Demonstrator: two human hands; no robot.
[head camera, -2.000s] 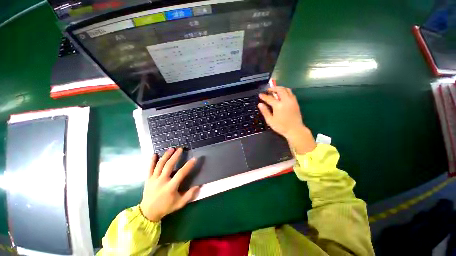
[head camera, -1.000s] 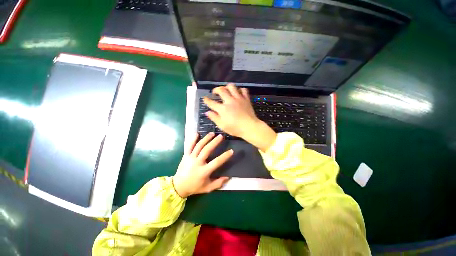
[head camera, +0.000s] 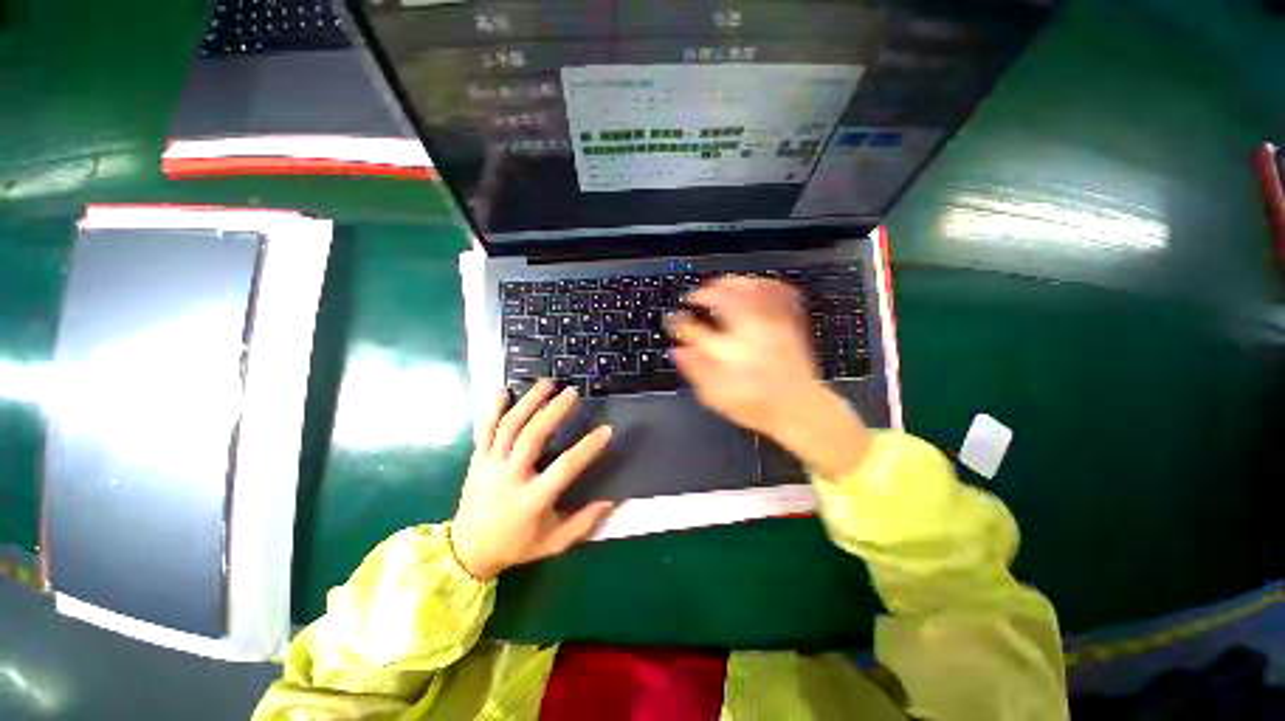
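Note:
A dark grey laptop (head camera: 655, 448) lies open on a white carrier pad (head camera: 655, 514) with red edges. Its screen (head camera: 705, 211) shows a pale key map with green keys in rows. My left hand (head camera: 524, 486) rests on the left palm rest with fingers spread, fingertips at the lowest left keys of the keyboard (head camera: 585, 324). My right hand (head camera: 754, 359) is blurred over the middle-right of the keyboard, fingers bent. It hides the keys below it and part of the touchpad. Neither hand holds anything.
A closed laptop (head camera: 152, 423) lies on a white pad at the left. Another open laptop (head camera: 289, 99) sits on a red-edged pad behind it. A small white test piece (head camera: 985, 445) lies right of the laptop. A red edge (head camera: 1274, 197) shows at far right.
My right hand has moved from the right end of the keys to the left end, then back to the middle-right. Green keys have appeared on the key map. My left hand stays at the palm rest.

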